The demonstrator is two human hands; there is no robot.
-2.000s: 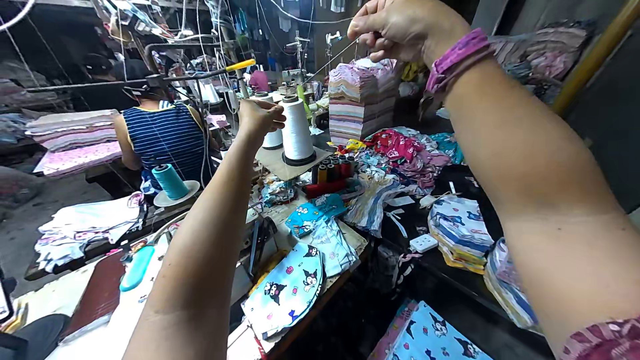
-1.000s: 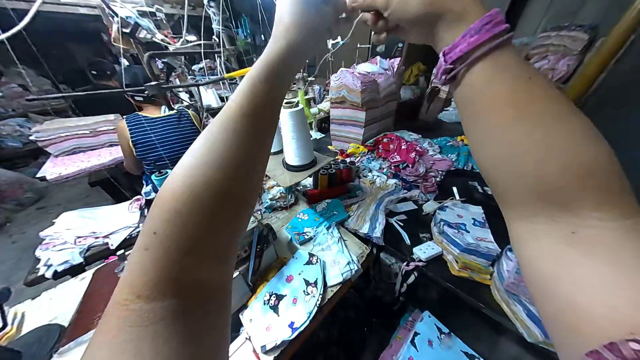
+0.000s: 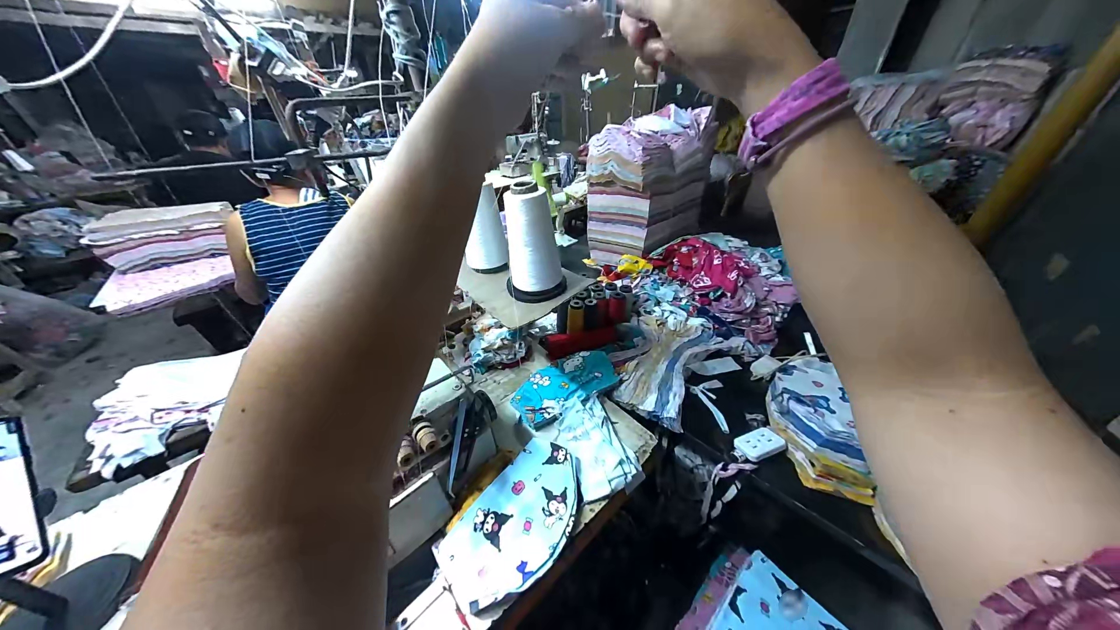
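Both my arms reach up to the top edge of the head view. My left hand (image 3: pixel 560 31) is partly cut off and washed out by light, so its fingers are unclear. Close to its right, my right hand (image 3: pixel 700 39) has curled fingers, with a pink band (image 3: pixel 798 109) round the wrist; whether it pinches a thread cannot be seen. Below the hands, a white thread cone (image 3: pixel 534 241) stands on a board, with a second white cone (image 3: pixel 486 234) beside it. Printed light-blue fabric pieces (image 3: pixel 516 525) lie on the sewing table under my arms.
Colored thread spools (image 3: pixel 604 306) stand behind teal fabric (image 3: pixel 564 385). A tall stack of folded fabric (image 3: pixel 643 188) rises behind a red and pink cloth pile (image 3: pixel 713 271). A white power socket (image 3: pixel 759 444) lies near stacked cut pieces (image 3: pixel 818 420). A person in a striped top (image 3: pixel 289 236) sits at left.
My left hand has risen from beside the white cones to the top edge, close to my right hand. The strand seen earlier near my right hand is no longer plain.
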